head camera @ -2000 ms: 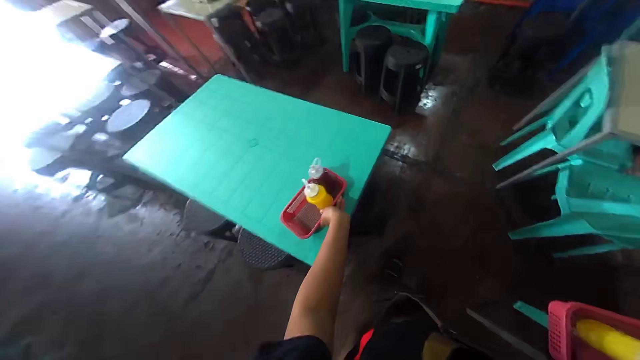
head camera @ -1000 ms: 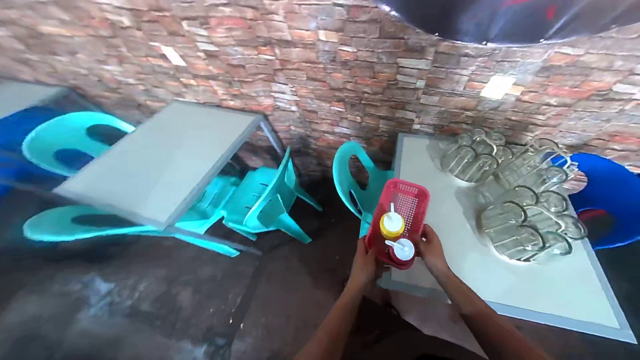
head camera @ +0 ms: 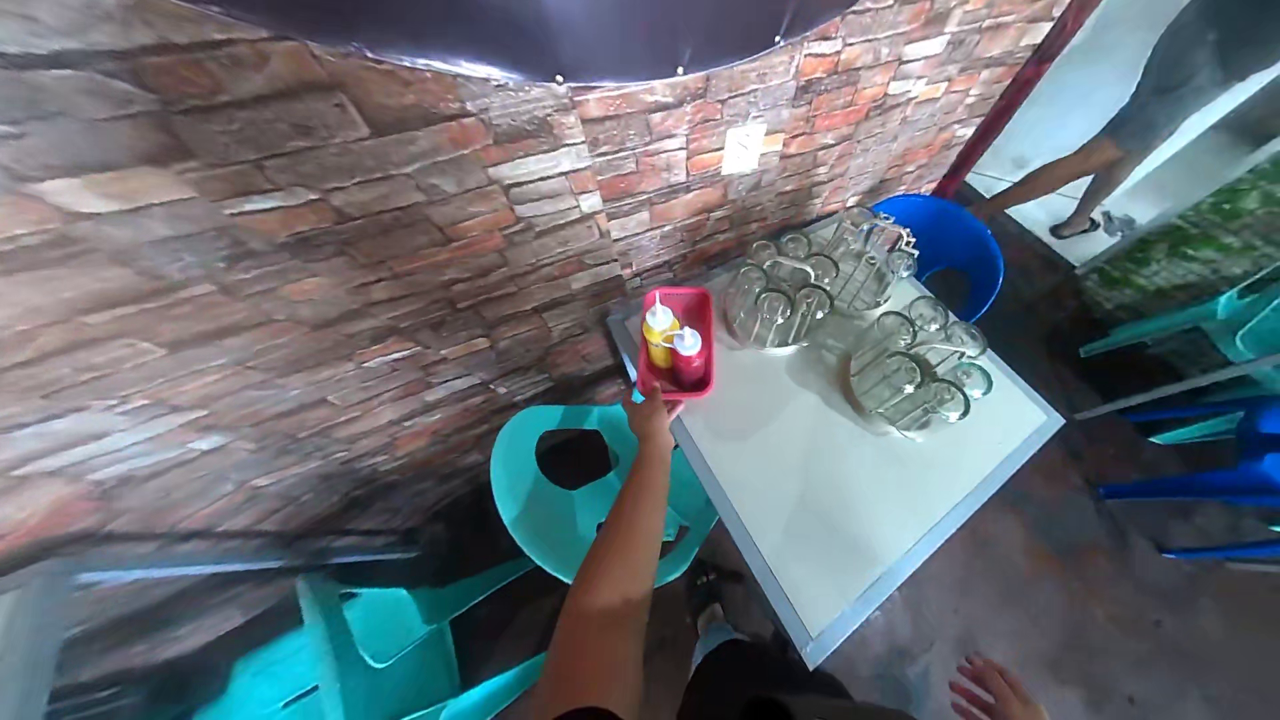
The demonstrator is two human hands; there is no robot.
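My left hand (head camera: pixel 653 412) grips the near end of a red plastic basket (head camera: pixel 704 345) at the table's far left corner. Inside it stand a yellow squeeze bottle (head camera: pixel 658 335) and a red squeeze bottle (head camera: pixel 688 360), both with white nozzle tops. Whether the basket rests fully on the white table (head camera: pixel 790 530) cannot be told. My right hand (head camera: pixel 990 688) hangs at the bottom right, away from the table, fingers apart and with nothing in it. Racks of upturned glass mugs (head camera: pixel 915 370) stand to the right of the basket.
A teal plastic chair (head camera: pixel 520 480) touches the table's left side, with another teal chair (head camera: pixel 390 640) at lower left. A stone-patterned wall (head camera: pixel 400 200) runs behind. A blue plastic chair or tub (head camera: pixel 975 240) is beyond the table; a person's legs (head camera: pixel 1110 150) show at upper right.
The basket, held in both hands a second ago, is now at the table's corner in my left hand only. My right hand has let go and moved away. The view has swung strongly since the first frame.
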